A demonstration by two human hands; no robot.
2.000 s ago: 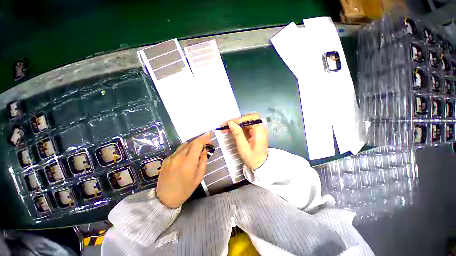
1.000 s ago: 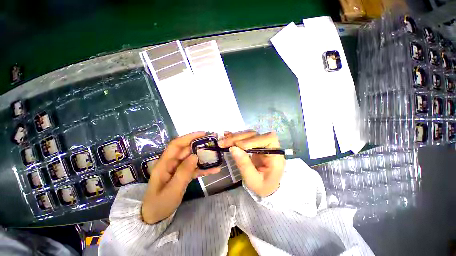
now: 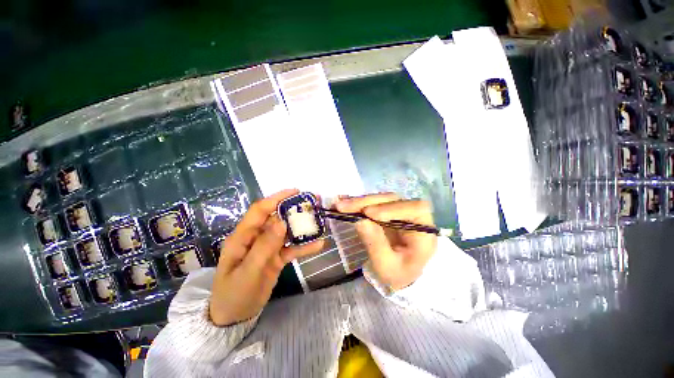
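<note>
My left hand (image 3: 251, 258) holds a rounded black square watch housing (image 3: 302, 219) by its edges, its open side with pale and gold parts facing up. My right hand (image 3: 395, 240) holds dark tweezers (image 3: 384, 221) like a pen, the tip at the housing's upper right edge. Whether the tip holds an adhesive piece is too small to tell. Under the hands lies a label sheet with grey-brown rectangles (image 3: 322, 270), beside a mostly white liner sheet (image 3: 310, 122). The hands hide part of both.
A clear blister tray (image 3: 159, 188) at left is partly filled with housings. White paper (image 3: 473, 162) at right bears a single housing (image 3: 495, 93). Stacked blister trays (image 3: 562, 125) stand far right, an empty tray (image 3: 550, 269) lower right. A pale rail (image 3: 159, 92) borders the green belt (image 3: 185, 37).
Two seconds ago both hands were over the label sheet; my left hand has since brought up the housing. In the last second the housing tilted slightly and the tweezers' rear end swung right and down.
</note>
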